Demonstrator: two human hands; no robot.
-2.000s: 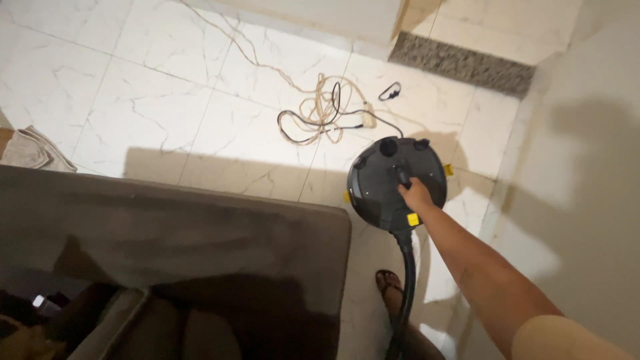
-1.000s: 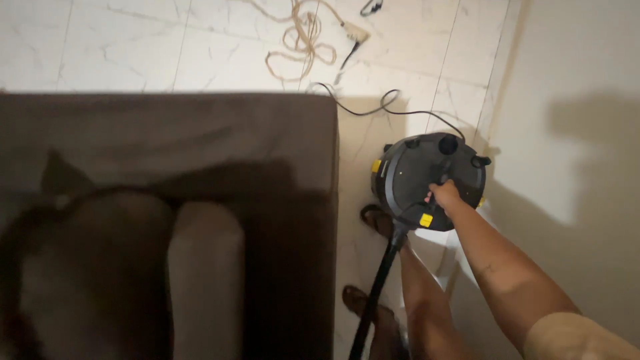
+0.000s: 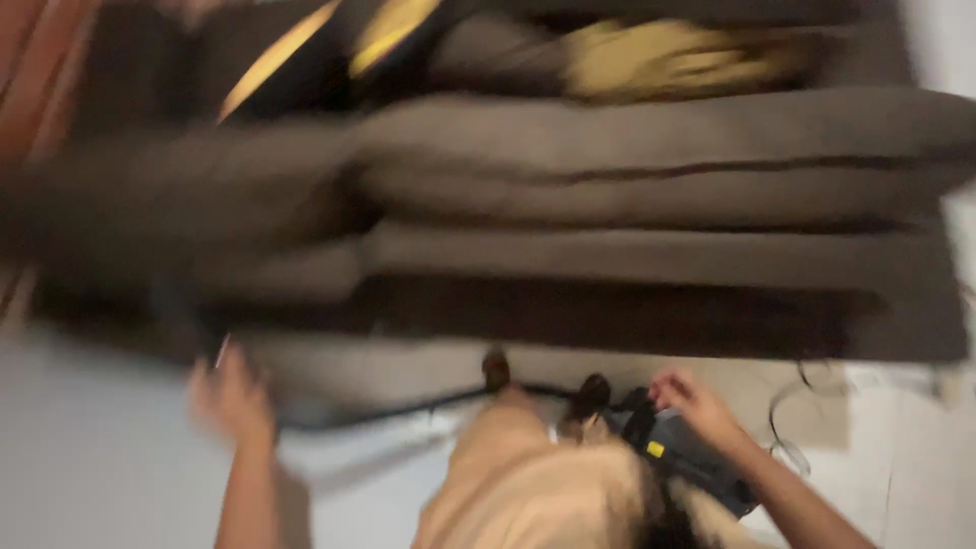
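The whole view is blurred by motion. My left hand point(image 3: 232, 396) is at the lower left, fingers bent near a dark, smeared shape; whether it grips this is unclear. A black vacuum hose point(image 3: 381, 415) runs from close to that hand, past my feet, towards the canister vacuum cleaner point(image 3: 698, 461). The vacuum has a dark body and a yellow latch, and stands at the lower right, partly behind my forearm and clothing. Just above it is my right hand point(image 3: 690, 404), fingers loosely curled, with nothing visible in them.
A long grey-brown sofa point(image 3: 648, 255) spans the upper view. On it lie a yellow cloth point(image 3: 656, 61) and dark items with yellow edges point(image 3: 396, 30). A dark cord point(image 3: 778, 419) curls on the pale tiled floor point(image 3: 907, 450) at the right. A pale wall is at the lower left.
The view has swung strongly over to the sofa. My right hand, earlier on top of the vacuum at its handle, now appears off it. My left hand has come into view.
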